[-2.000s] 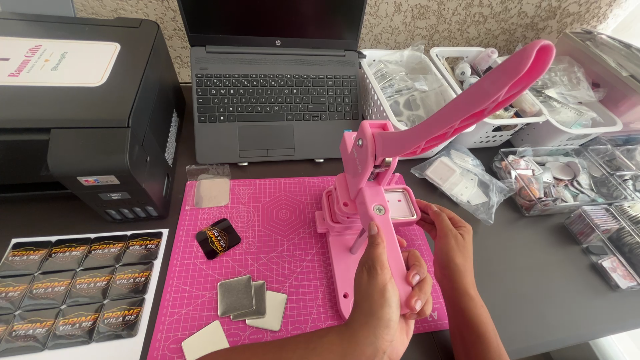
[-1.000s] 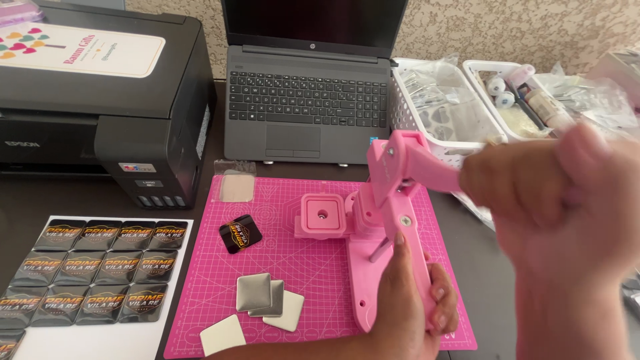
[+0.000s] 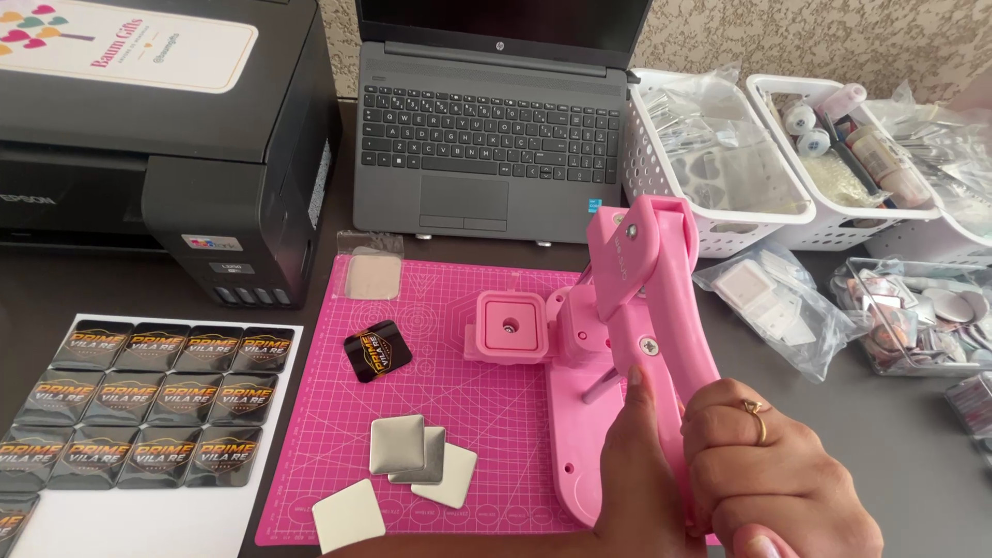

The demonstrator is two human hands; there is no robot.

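A pink button-making press (image 3: 577, 434) stands on a pink cutting mat (image 3: 310, 434). My right hand (image 3: 775, 473) grips the end of its lever, which is pulled down. My left hand (image 3: 643, 465) is wrapped around the press's upright frame, thumb up. A square die (image 3: 510, 325) sticks out on the press's left side and looks empty. Left of it lie a dark printed square (image 3: 377, 350) and a clear packet of square films (image 3: 372, 277). Nearer me are square metal shells (image 3: 397, 444) and pale square backs (image 3: 349, 515).
A laptop (image 3: 465, 186) stands behind the mat, a black printer (image 3: 232, 178) at left. A sheet with finished-looking dark squares (image 3: 139, 504) lies front left. White baskets (image 3: 713, 221), a plastic bag of parts (image 3: 783, 302) and a clear box of buttons (image 3: 914, 310) are at right.
My right hand has gone from beside the right-hand die to the lever, and the raised lever has come down. The square die now shows on the left of the press. My left hand still holds the frame.
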